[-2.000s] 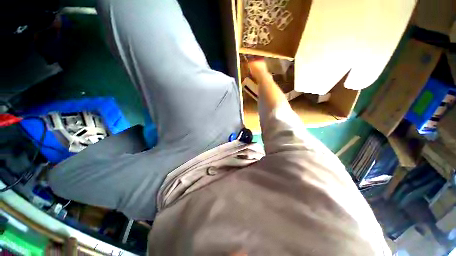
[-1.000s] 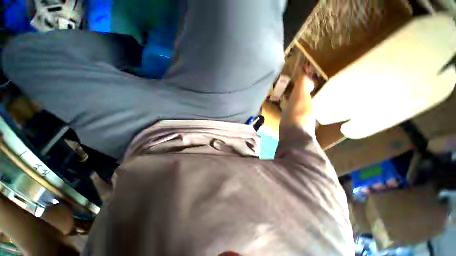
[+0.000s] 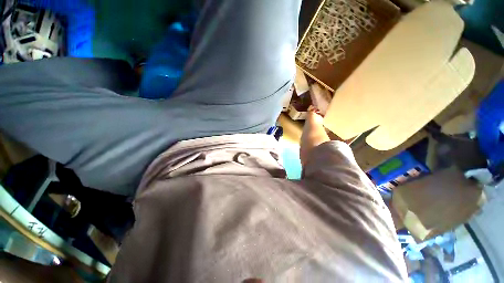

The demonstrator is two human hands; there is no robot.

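Observation:
My right arm reaches into the brown cardboard carton (image 3: 359, 72). My right hand (image 3: 314, 113) is small and blurred at the carton's lower compartment, against pale housings (image 3: 319, 96). Whether its fingers grip one I cannot tell. The upper compartment holds a tan lattice-like mass of parts (image 3: 340, 30). A wide carton flap (image 3: 406, 83) stands open to the right of my hand. My left hand is not seen; a dark brown blurred shape at the lower left edge may be a forearm.
A blue crate (image 3: 82, 27) with grey-white parts (image 3: 34, 33) is at the upper left. A blue stool (image 3: 160, 72) is beside my legs. The curved pale bench edge (image 3: 41, 229) runs along the lower left. More cartons (image 3: 439, 202) and a blue-green box (image 3: 397, 168) lie right.
The view has turned, then steadied. My right hand stays in the carton's lower compartment and is slightly lower in the picture than a second ago. The arm at lower left shows less.

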